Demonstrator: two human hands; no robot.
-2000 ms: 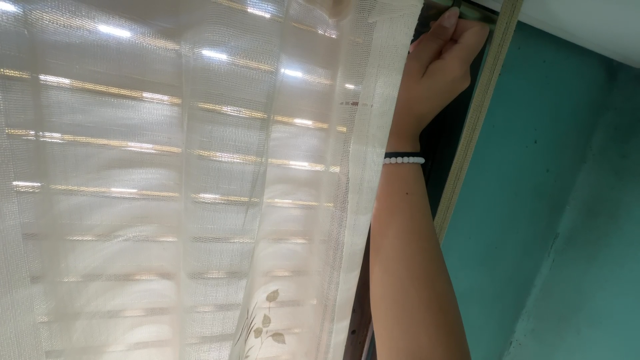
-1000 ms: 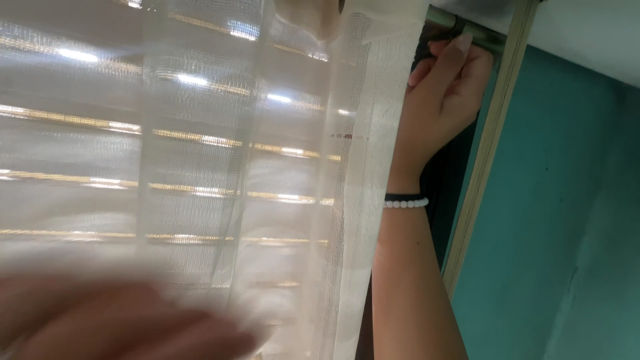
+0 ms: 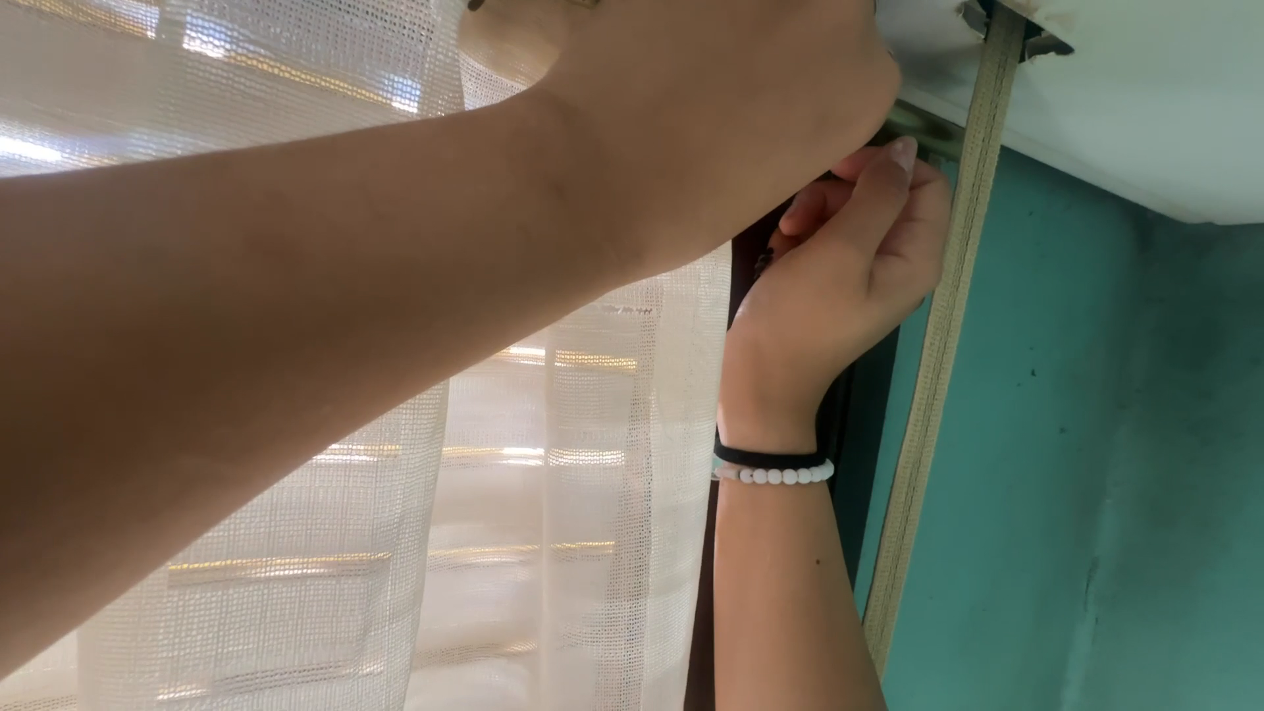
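A sheer white curtain (image 3: 592,425) hangs across the left and middle of the view. My left forearm crosses in front of it, and my left hand (image 3: 721,89) is at the top centre, by the curtain's upper edge; its fingers are out of sight. Beside the curtain's right edge, my right hand (image 3: 859,227) is raised with bent fingers, the thumb tip just under a greenish rod (image 3: 923,128). Whether it grips the rod or anything else cannot be seen. A black band and a white bead bracelet (image 3: 780,475) circle my right wrist.
A long, narrow beige strip (image 3: 943,346) slants down close to the right of my right hand, from a ragged hole in the white ceiling panel (image 3: 1136,109). Behind it is a teal wall (image 3: 1106,395). Light shows through slats behind the curtain.
My left hand, a blur at the lower left one second ago, has moved up and right to the top, near my right hand. My right hand stays near the rod.
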